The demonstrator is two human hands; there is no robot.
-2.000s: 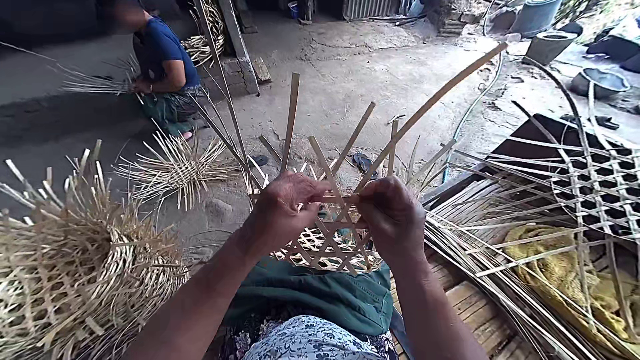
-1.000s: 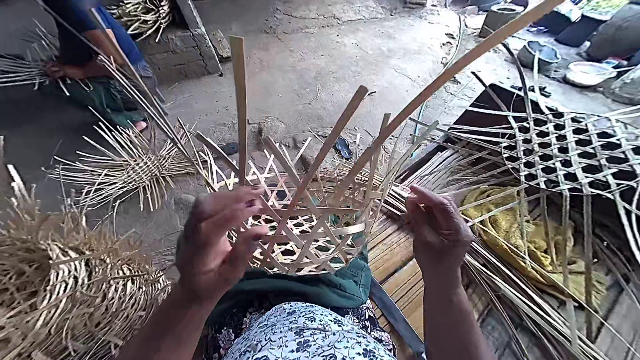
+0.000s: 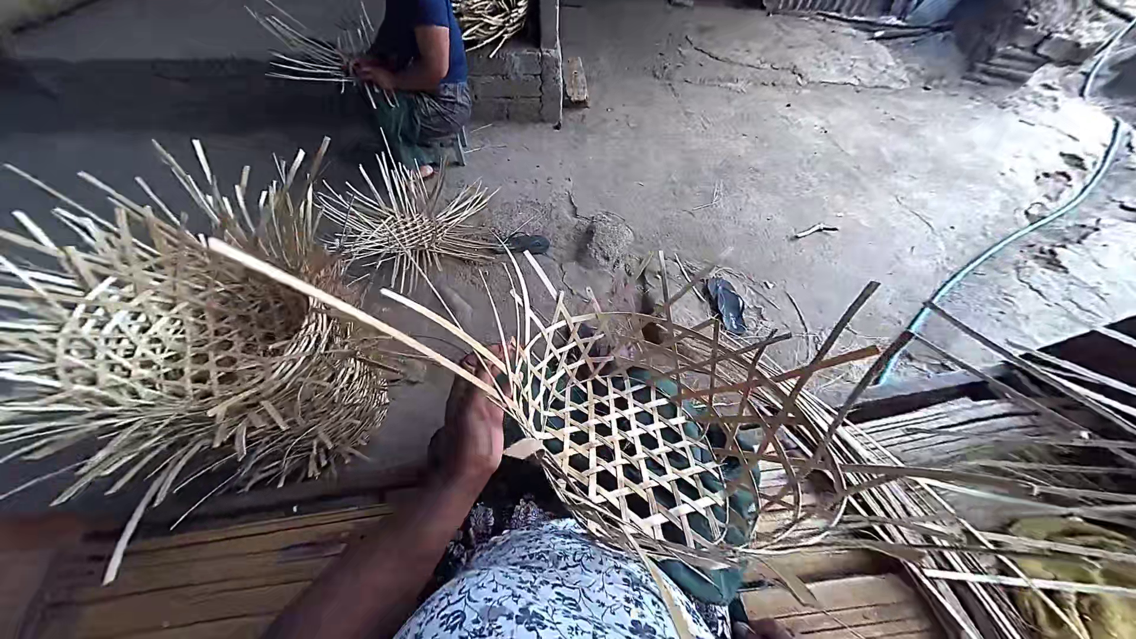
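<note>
An open-weave basket of flat bamboo strips (image 3: 635, 444) rests on my lap, its mouth turned up and loose strip ends standing out around its rim. My left hand (image 3: 475, 417) grips the left side of its rim, where a long pale strip (image 3: 355, 315) runs out to the upper left. Of my right hand, at most a small dark patch (image 3: 768, 628) shows at the bottom edge, right of my patterned clothing; whether it holds anything is hidden.
Stacked woven baskets (image 3: 213, 355) with bristling ends stand at left. Beyond, a person (image 3: 426, 62) sits holding strips near another woven piece (image 3: 413, 232) on the floor. Loose strips (image 3: 887, 497) and yellow cloth (image 3: 1074, 568) lie right on the bamboo platform (image 3: 240, 577). A hose (image 3: 1003, 244) crosses the floor.
The basket has tipped so that I now see into it. My left hand has closed on its rim, and my right hand has left the basket's side and dropped low. The view has swung left.
</note>
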